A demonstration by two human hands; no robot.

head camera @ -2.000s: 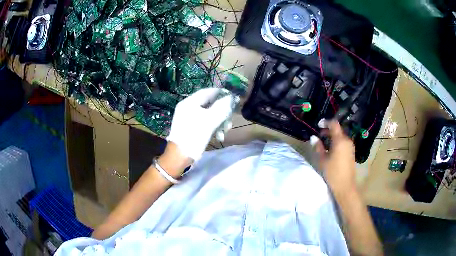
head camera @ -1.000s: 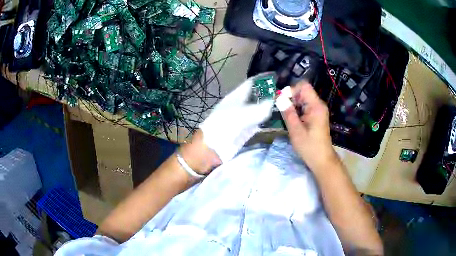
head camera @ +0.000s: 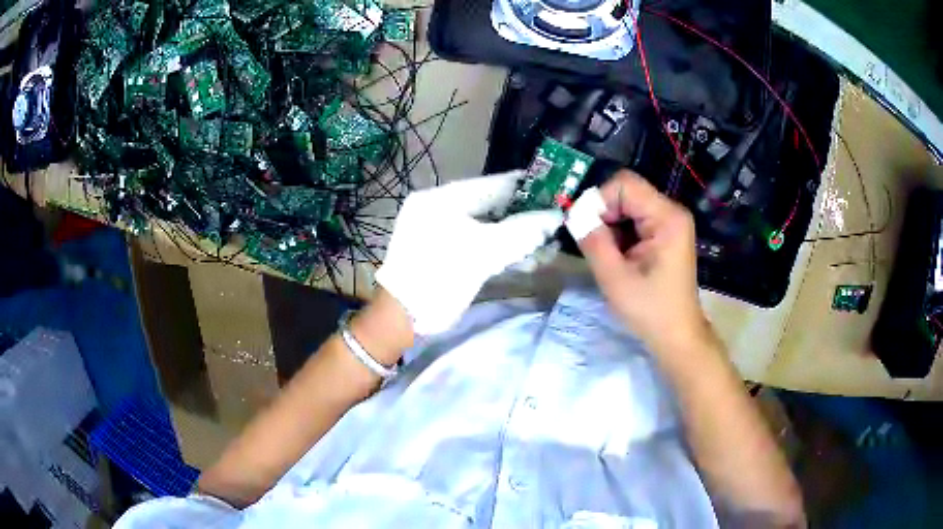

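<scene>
My left hand (head camera: 455, 243), in a white glove, holds a green circuit board (head camera: 558, 170) by its lower left side. My right hand (head camera: 636, 243), bare with white finger cots, pinches at the board's lower right edge, beside a small red spot. What lies between those fingertips is too small to tell. The black rear housing (head camera: 760, 232) lies open behind my hands, with a small green part (head camera: 776, 240) on a red wire at its right. The front housing (head camera: 465, 31) with its speaker driver (head camera: 569, 23) overlaps its far edge; red wires run from the driver.
A board pile (head camera: 222, 124) with dark wires covers the bench's left. Another speaker housing (head camera: 41, 93) stands at far left, and one (head camera: 915, 300) at far right beside a single loose PCB (head camera: 850, 299). A pale rail (head camera: 879, 72) curves along the upper right. A blue crate (head camera: 145, 444) is below left.
My left hand has brought the circuit board from beside the pile to the housing. My right hand has moved left from the housing to the board's edge. The view has shifted slightly.
</scene>
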